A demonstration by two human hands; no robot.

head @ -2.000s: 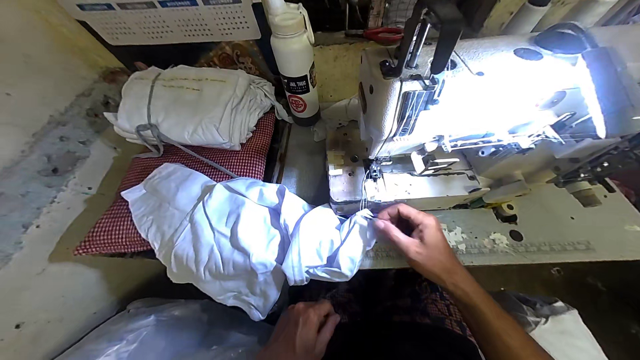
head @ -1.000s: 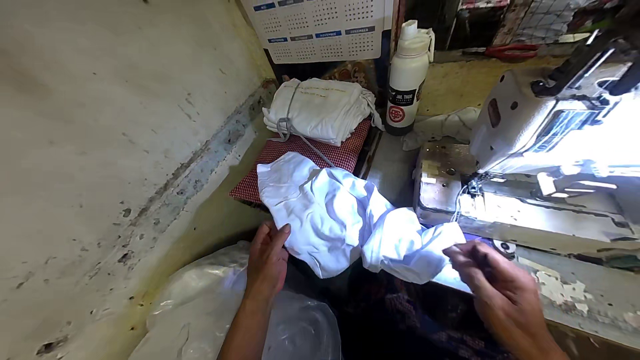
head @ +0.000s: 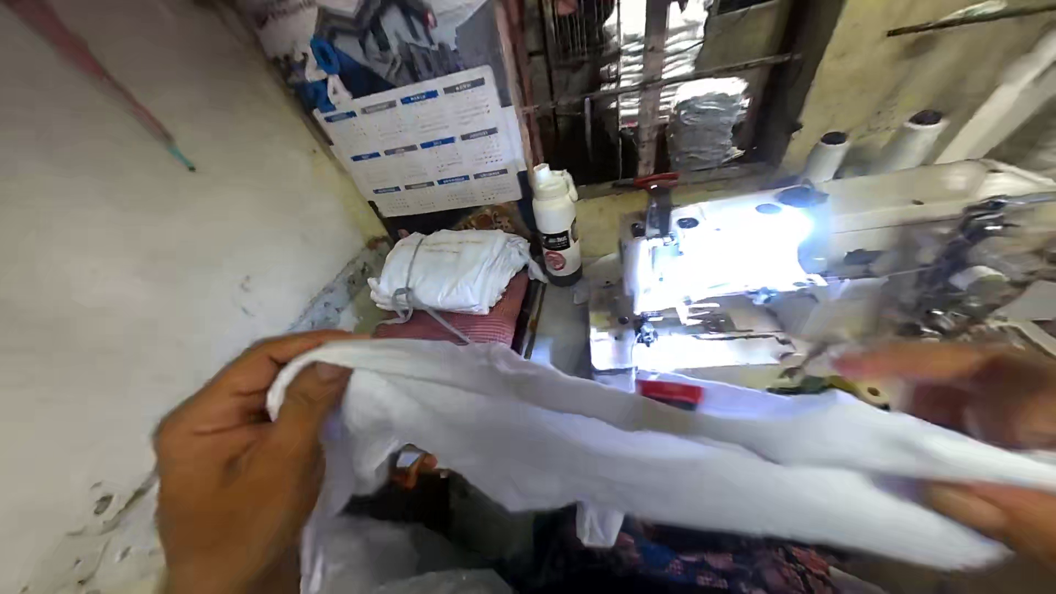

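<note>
A length of white fabric point(head: 577, 445) is stretched across the lower view in front of me. My left hand point(head: 247, 445) pinches its left end between thumb and fingers. At the far right, my right hand point(head: 990, 421) is blurred; its lower fingers are at the fabric's right part, and its upper fingers are raised apart from the cloth. Behind the fabric stands an industrial sewing machine point(head: 718, 256) with its lamp lit. A small red patch point(head: 670, 393) shows beside the fabric, just in front of the machine bed.
A tied bundle of white cloth point(head: 454, 268) rests on a red checked cushion point(head: 487, 322). Beside it stands a white bottle point(head: 555, 223). A calendar point(head: 429, 148) hangs on the wall, left of a barred window. Thread cones point(head: 825, 157) stand behind the machine, and plastic sheeting lies low near me.
The white fabric has gone from a bunched heap on the cushion to a stretched length. My left hand now grips its left end, and my right hand has moved right. The view has tilted up.
</note>
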